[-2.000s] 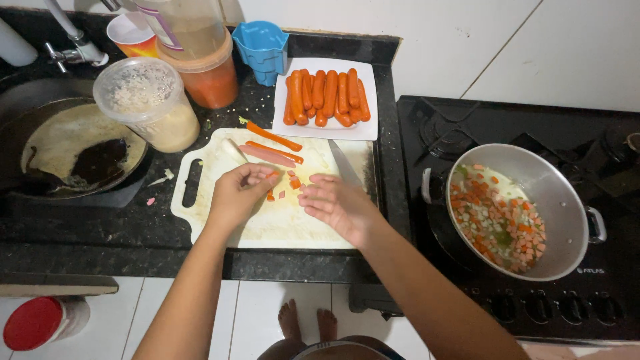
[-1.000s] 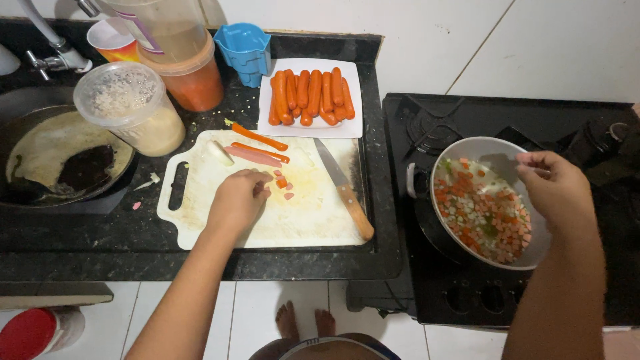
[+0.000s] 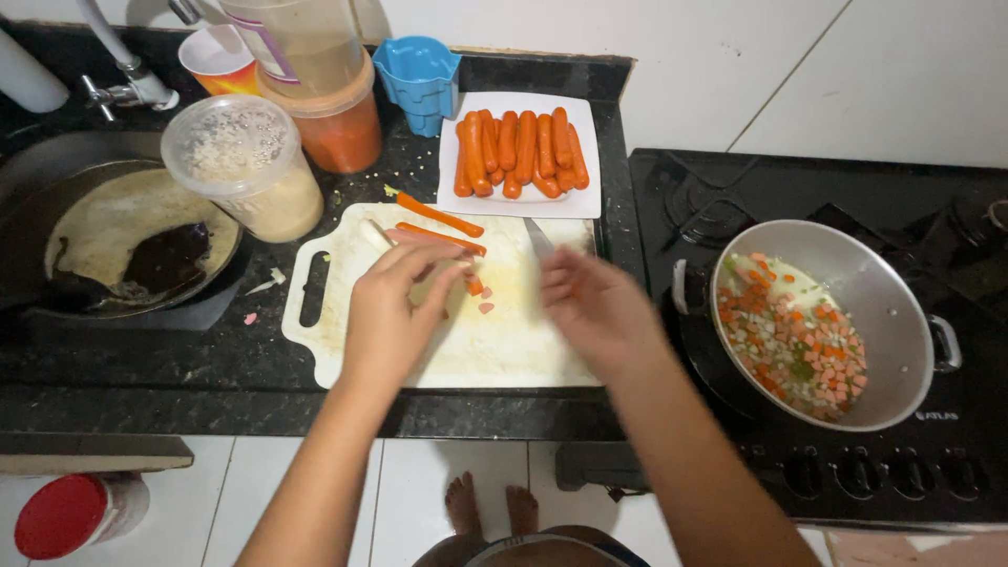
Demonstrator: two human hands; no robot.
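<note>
A white cutting board (image 3: 520, 346) lies on the dark counter. Over its left half is my left hand (image 3: 402, 307), fingertips together by small sausage and carrot pieces (image 3: 475, 286); whether it pinches one is hidden. Carrot strips (image 3: 439, 214) and a pale vegetable piece (image 3: 375, 235) lie just beyond it. My right hand (image 3: 591, 307), blurred, hovers over the board's right side, covering most of a knife, whose blade (image 3: 539, 238) shows past the fingers. Its grip is unclear. Whole sausages (image 3: 516, 150) rest on a white square plate (image 3: 520, 206) behind the board.
On the black stove (image 3: 677, 185) at right stands an aluminum pot (image 3: 890, 331) of diced sausage, carrot and onion. A dark pan (image 3: 142, 228) sits in the sink area at left. Plastic tubs (image 3: 268, 197) and a blue cup (image 3: 421, 79) stand behind the board.
My right hand has moved left from above the pot to the board, where it now covers the knife handle seen a second ago. My left hand remains by the cut pieces.
</note>
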